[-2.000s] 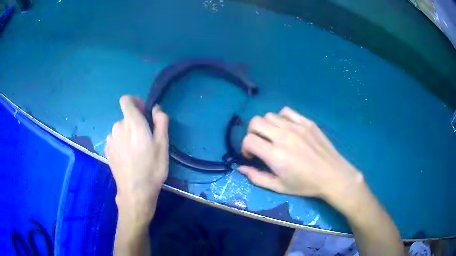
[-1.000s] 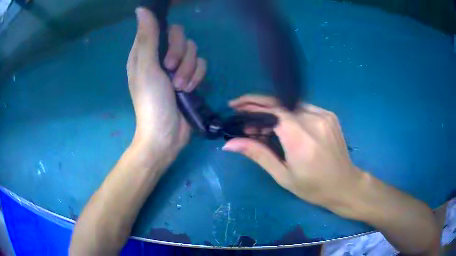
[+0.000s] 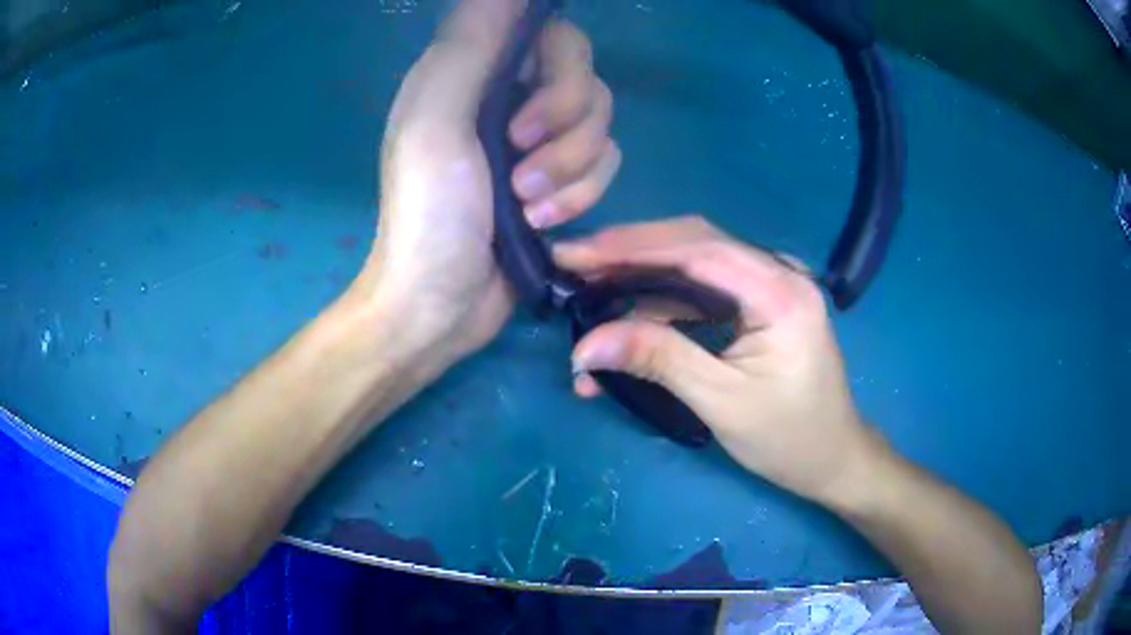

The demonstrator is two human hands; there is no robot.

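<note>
My left hand [image 3: 496, 149] is closed around one arm of the black padded headband [image 3: 876, 161], near the top centre. The headband's top is cut off by the upper edge; its other end hangs free at the right, beyond my right hand. My right hand [image 3: 744, 347] grips a black C-shaped yoke [image 3: 676, 295] between thumb and fingers. The yoke meets the headband's near end at mid-frame, touching it. My fingers partly hide the joint, so I cannot tell whether it is seated.
The worn green-blue mat [image 3: 285, 409] covers the bench, whose curved front edge runs along the bottom. A blue bin [image 3: 50, 533] is at lower left. A carton with white crumpled wrapping [image 3: 819, 614] is below the edge at lower right.
Two seconds ago the headband was low over the mat with its whole arc in view. It is now raised towards the camera, and its free end has moved right since one second ago.
</note>
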